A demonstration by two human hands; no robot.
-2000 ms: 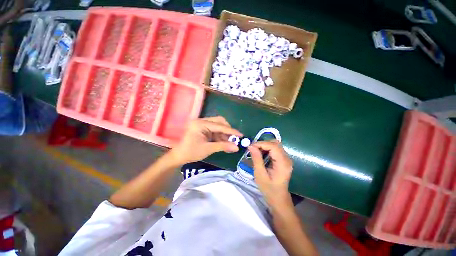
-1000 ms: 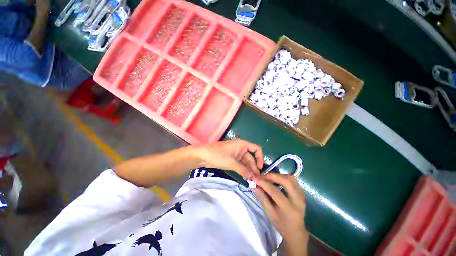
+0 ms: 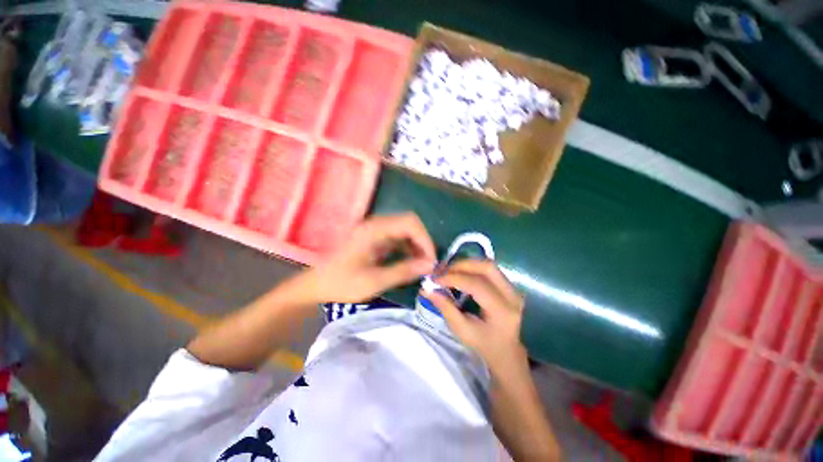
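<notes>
A loop unit [image 3: 471, 240] with a white loop and a blue-and-white end lies at the bench's near edge, against the wearer's shirt. My right hand [image 3: 483, 307] holds it, fingers over its middle. My left hand [image 3: 383, 257] has thumb and forefinger pinched close to my right fingertips, beside a small white ring [image 3: 428, 285]. Whether the left fingertips grip something tiny cannot be told. An open brown carton [image 3: 532, 162] holds a pile of white rings [image 3: 460, 117]. A pink-red compartment tray [image 3: 311, 140] with tiny hardware in most pockets stands left of the carton.
A second pink-red tray [image 3: 735, 338] stands at the right. Loop units [image 3: 90, 63] are heaped at the far left; several more [image 3: 672, 68] lie beyond the pale strip [image 3: 645, 164]. Red stools [image 3: 126, 230] stand on the floor. A person's blue-clad part [image 3: 18, 180] shows at the left edge.
The view has swung and shifted back. The white rings at my fingers two seconds ago are now mostly covered; both hands have closed in over the loop unit's middle.
</notes>
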